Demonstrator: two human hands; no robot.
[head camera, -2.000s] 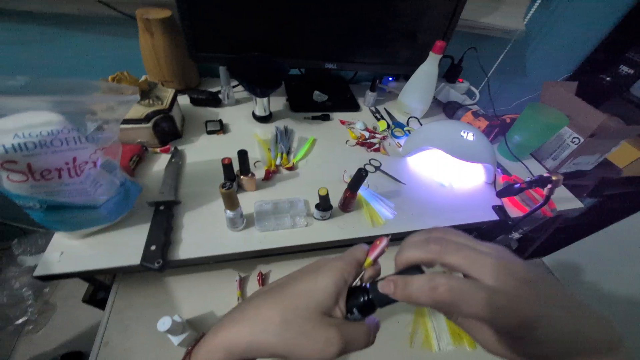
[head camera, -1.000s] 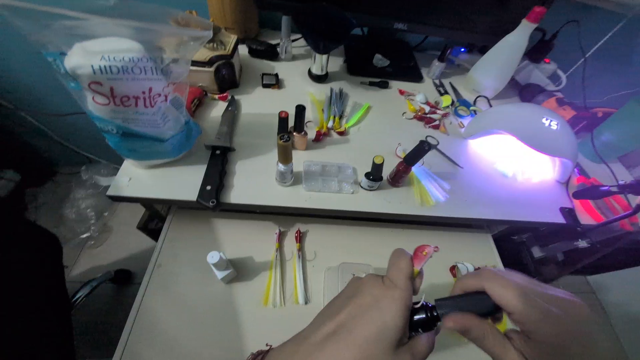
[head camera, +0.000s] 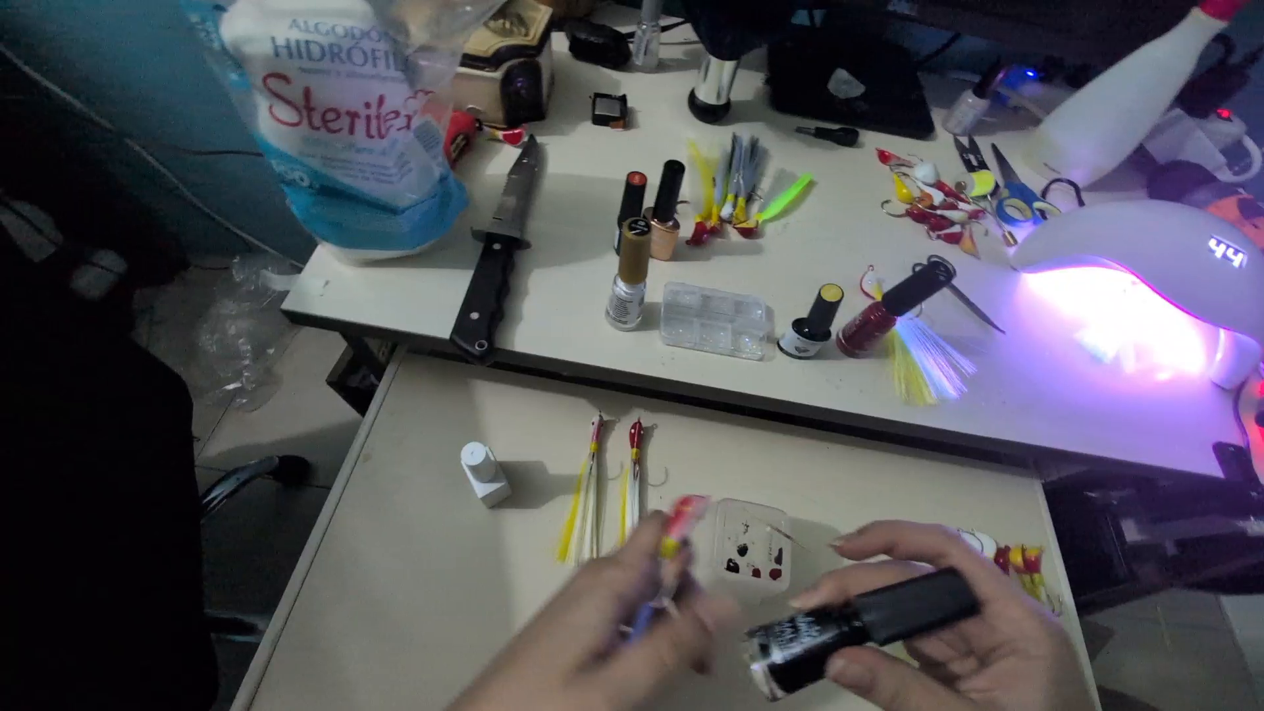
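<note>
My left hand (head camera: 617, 617) pinches a fishing jig (head camera: 683, 523) with a red-and-yellow head, blurred. In my right hand (head camera: 973, 632) lies a black nail polish bottle (head camera: 810, 637), its black cap on and tilted up to the right. Between and beyond the hands is a small clear plastic box (head camera: 752, 543) with dark and red spots. Two jigs with yellow and white skirts lie side by side, a white-headed one (head camera: 592, 474) and a red-headed one (head camera: 634, 464). Left of them is a small white bottle (head camera: 484, 474). More red-and-yellow jigs (head camera: 1022, 563) are partly hidden behind my right hand.
On the raised desk are a sheath-less knife (head camera: 499, 252), a cotton bag (head camera: 360, 148), polish bottles (head camera: 630, 276), a clear compartment box (head camera: 716, 321), skirted jigs (head camera: 731, 188), scissors (head camera: 1017, 188) and a lit UV lamp (head camera: 1145, 267). The desk edge rises behind the lower surface.
My hands have moved apart: the bottle, held against the jig earlier, is now in my right hand alone, away from the left. The view has shifted. The lamp's display has counted down.
</note>
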